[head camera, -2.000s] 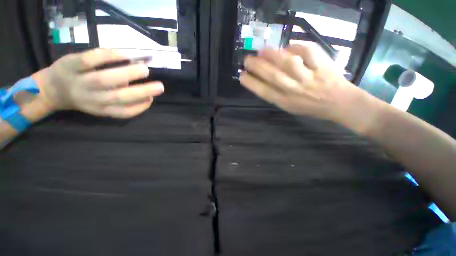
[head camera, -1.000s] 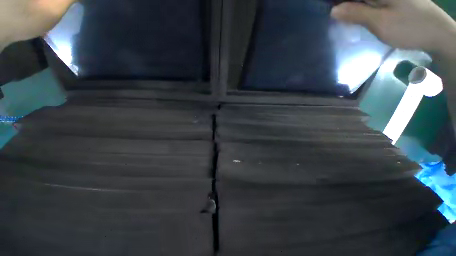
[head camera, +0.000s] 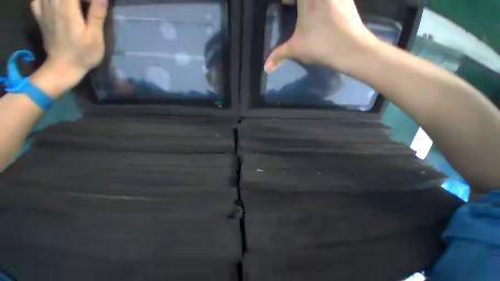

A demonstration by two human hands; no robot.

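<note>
Two tablets with dark, reflective screens lie flat in the black foam tray [head camera: 164, 111], one in the left pocket [head camera: 164, 55] and one in the right pocket [head camera: 351, 90]. My left hand [head camera: 71, 38], with a blue band on its wrist, rests at the left tablet's left edge, fingers apart and partly cut off at the top. My right hand [head camera: 323, 33] is over the right tablet, thumb apart, its other fingers cut off by the top edge. Whether it holds anything is hidden.
Stacked foam trays [head camera: 329, 208] with layered edges fill the front, with a dark gap down the middle. Green bench surface shows at both sides. A white strip [head camera: 421, 144] and blue material [head camera: 456, 189] lie at the right, partly behind my right arm.
The tablets were tilted up at the outer sides with my hands at the top; now they lie flat in the pockets. Earlier still, the pockets showed exposed white and silver parts.
</note>
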